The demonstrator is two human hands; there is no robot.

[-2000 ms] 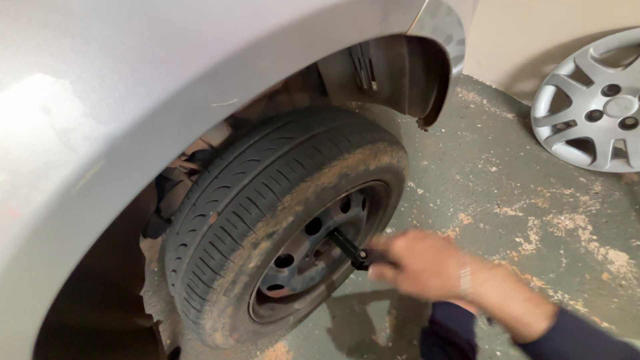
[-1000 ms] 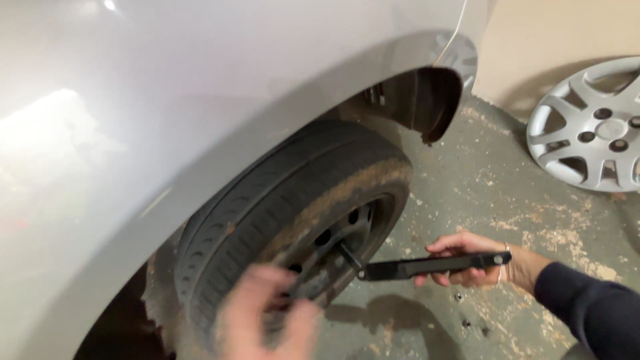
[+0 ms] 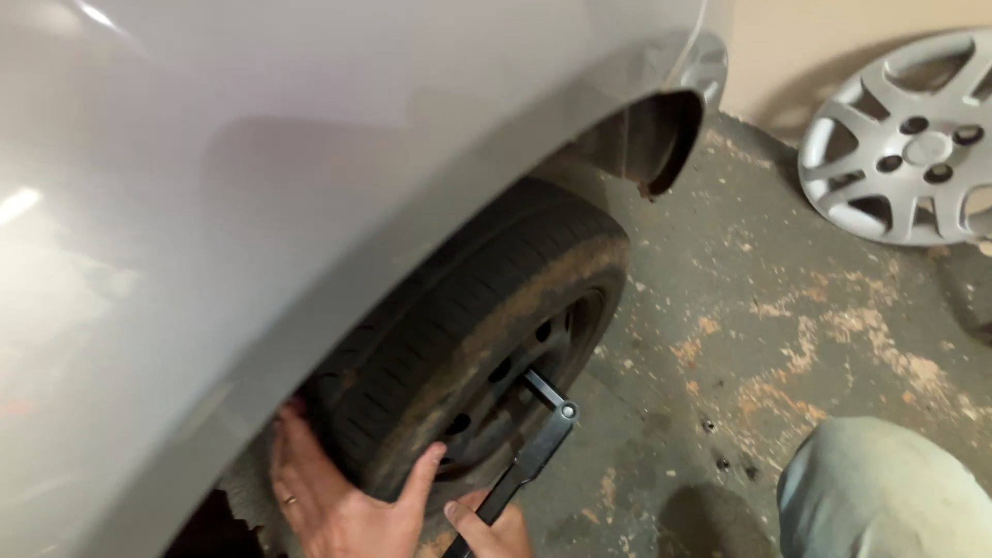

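Note:
My left hand [image 3: 349,496] grips the lower left side of a car tyre [image 3: 480,310], its thumb on the sidewall near the rim and its fingers reaching around the tread. My right hand [image 3: 496,527] is closed around the handle of a black folding wheel wrench [image 3: 535,449], which slants down and left from its joint. The wrench's shank enters the middle area of the dark steel wheel [image 3: 504,403]; the fastener at its end is hidden. Brown dirt coats the tyre's sidewall.
The silver car fender [image 3: 310,194] arches over the tyre. A silver wheel cover [image 3: 891,155] leans against the wall at right. Several small dark parts, perhaps wheel bolts [image 3: 723,464], lie on the stained floor [image 3: 666,387]. A light-clothed knee [image 3: 876,496] is at lower right.
The wrench handle has swung from pointing right to pointing down and left, with my right hand on it. My left hand has moved from in front of the wheel onto the tyre.

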